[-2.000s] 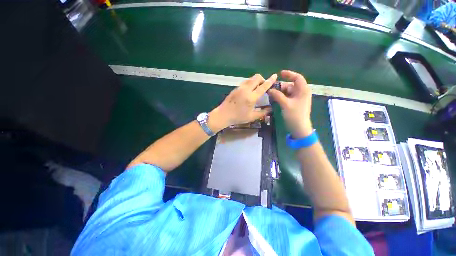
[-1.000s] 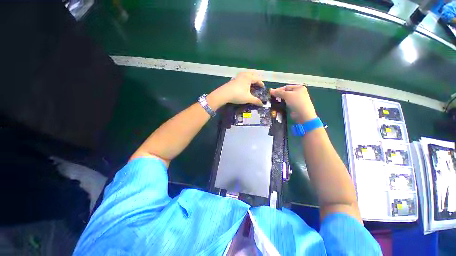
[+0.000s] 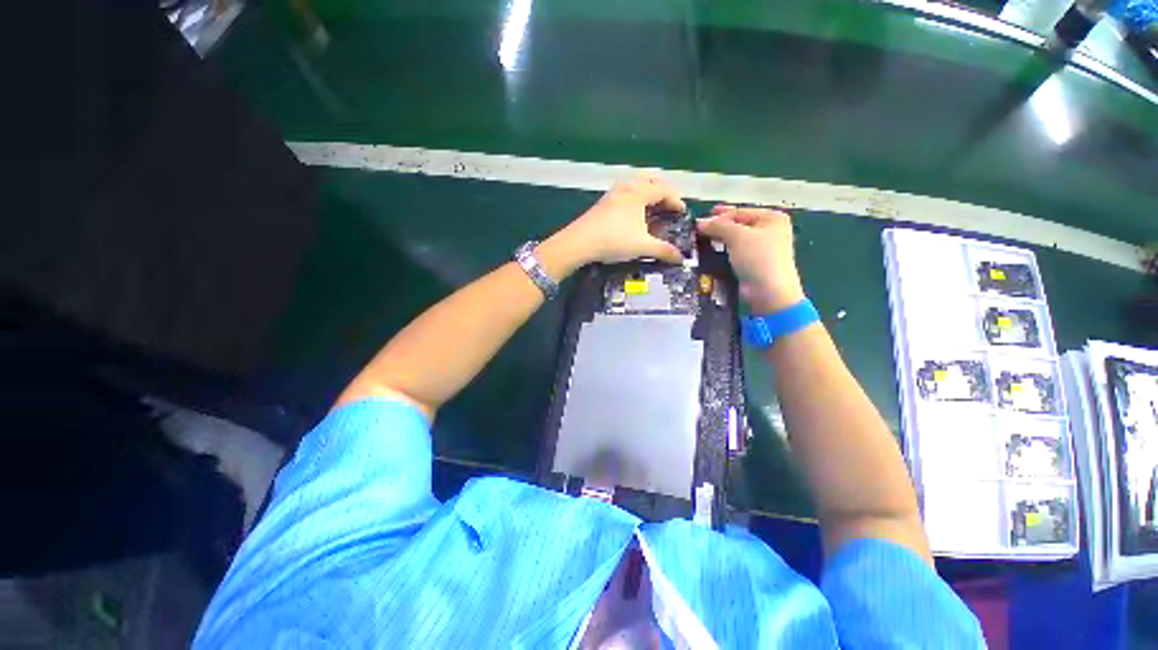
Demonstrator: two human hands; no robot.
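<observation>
The tablet unit (image 3: 631, 404) lies lengthwise in front of me, black-framed with a large silver-grey plate. A mainboard with a yellow patch (image 3: 645, 291) is seated near its top end. My left hand (image 3: 625, 226), with a metal watch on the wrist, grips a small dark board (image 3: 673, 231) between thumb and fingers just above the tablet's top end. My right hand (image 3: 752, 249), with a blue wrist band, has thumb and forefinger pinched together at that board's right edge. Whether the right fingertips hold a small part cannot be told.
A white compartment tray (image 3: 937, 489) with several boards stands right of the tablet. Further right is a pale stack with a black-framed panel (image 3: 1143, 425). A pale strip (image 3: 508, 172) crosses the green bench (image 3: 419, 254). A large dark mass (image 3: 140, 165) fills the left.
Since two seconds ago the left hand has moved back off the seated mainboard, uncovering it. The right hand has shifted little and its fingers have closed. The view has shifted slightly.
</observation>
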